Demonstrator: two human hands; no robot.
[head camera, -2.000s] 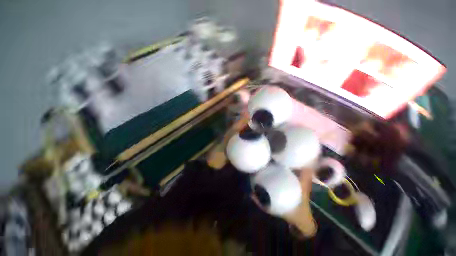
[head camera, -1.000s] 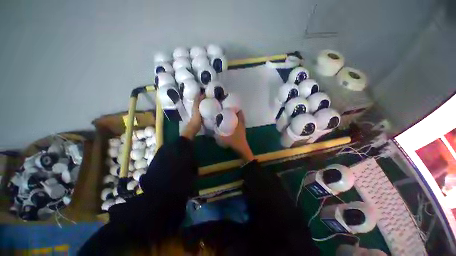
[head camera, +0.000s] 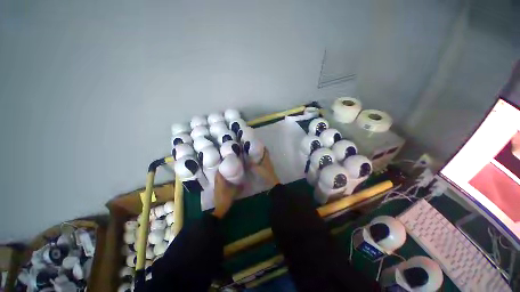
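White pan-tilt cameras with ball heads stand in close rows on the left of a pale sheet (head camera: 283, 149) on the rack shelf. My left hand (head camera: 224, 195) is around the lower part of a front-row camera (head camera: 231, 169). My right hand (head camera: 264, 173) is against the right side of another camera (head camera: 254, 150) at the group's right edge; its fingers are partly hidden. The cameras under my hands stand among or against the others, and their bases are mostly hidden.
Another camera group (head camera: 333, 179) stands on the shelf's right, behind a yellow rail (head camera: 358, 198). Two white round units (head camera: 374, 120) sit on a box. Lower right are two cabled cameras (head camera: 388, 232), a keyboard (head camera: 451, 245) and a monitor (head camera: 489, 165). Cartons (head camera: 116, 239) stand lower left.
The view has turned from the monitor to the rack. Since one second ago, my hands have brought the held cameras up against the left group, and they now sit at its front right.
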